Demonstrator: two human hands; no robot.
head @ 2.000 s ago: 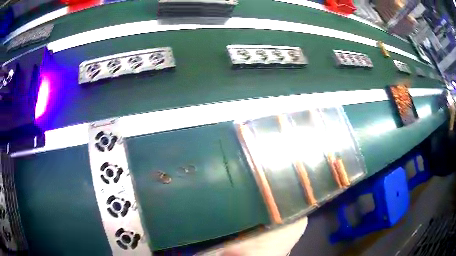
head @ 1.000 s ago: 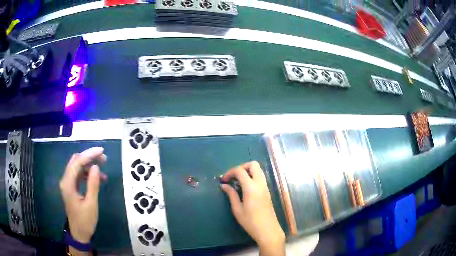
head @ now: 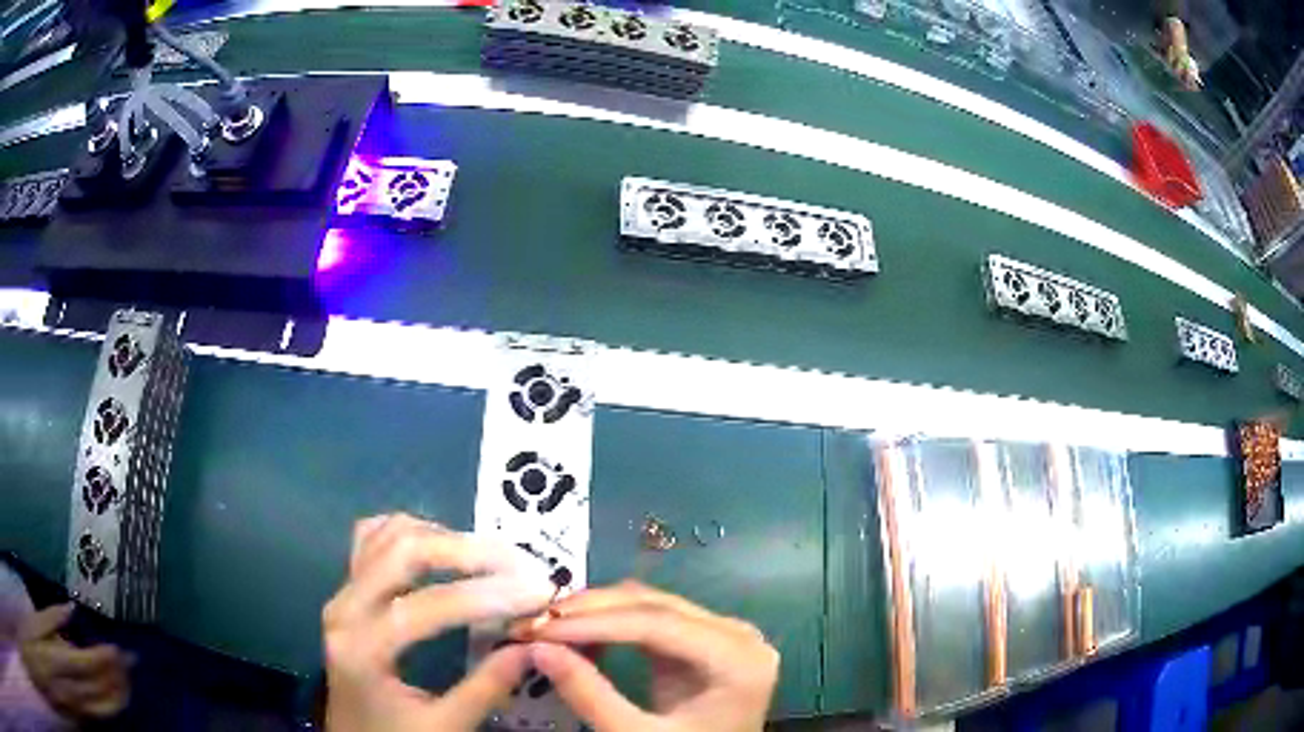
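The silver four-position plate [head: 536, 443] lies lengthwise in front of me, its two far seats in full view and the nearer ones partly covered by my hands. My left hand [head: 429, 622] and my right hand [head: 644, 658] meet over the plate's near half. Their fingertips pinch a tiny copper-coloured ring [head: 539, 621] between them. Whether the ring touches the plate is hidden. A few loose copper rings [head: 658, 533] lie on the green bench right of the plate.
A plate stack [head: 126, 458] stands at left, beside another person's hand [head: 72, 665]. The clear tray [head: 944, 572] with copper rows is at right, a copper-filled dark tray [head: 1260, 479] beyond. Plates [head: 744, 229] lie on the conveyor; a black purple-lit box [head: 215, 193] stands over it.
My hands have come together over the plate's near half, with a ring at the fingertips. The view has shifted left. A conveyor plate now shows at the purple-lit box.
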